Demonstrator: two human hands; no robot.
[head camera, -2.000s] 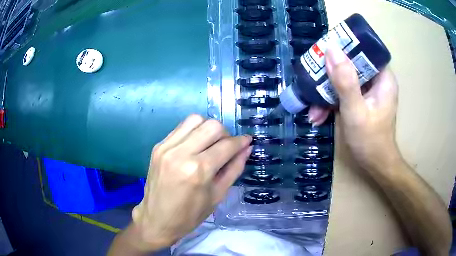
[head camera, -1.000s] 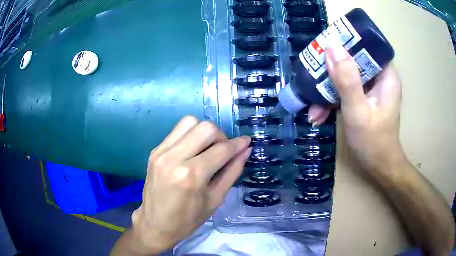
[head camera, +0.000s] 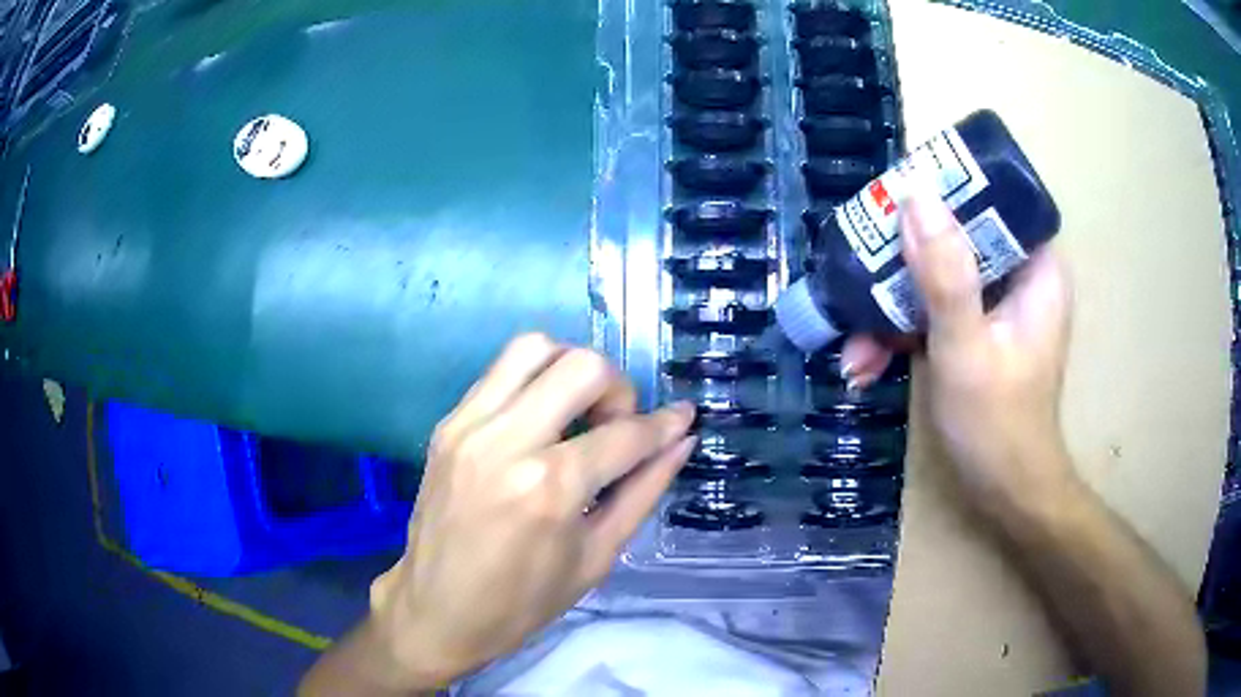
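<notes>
The clear tray (head camera: 630, 272) holds two columns of black round parts (head camera: 717, 214) standing on edge. My right hand (head camera: 1000, 341) grips the black adhesive bottle (head camera: 939, 225), tilted with its pale collar (head camera: 806, 313) down and left over the tray, between the columns. The narrow tip is hard to make out. My left hand (head camera: 544, 497) is at the tray's left edge. Its thumb and index fingertips are together at the left column's lower parts. Whether they hold anything is hidden.
A tan cardboard sheet (head camera: 1089, 313) lies right of the tray, under the bottle hand. Two white discs (head camera: 271, 146) lie on the green mat (head camera: 408, 232) at left. A blue plastic stool or crate (head camera: 177, 490) stands below the bench edge. Light clothing (head camera: 640, 654) shows below the tray.
The view has shifted, so the mat, discs and tray's near end sit differently. The bottle is lower in the picture, still in my right hand. My left hand remains at the left column.
</notes>
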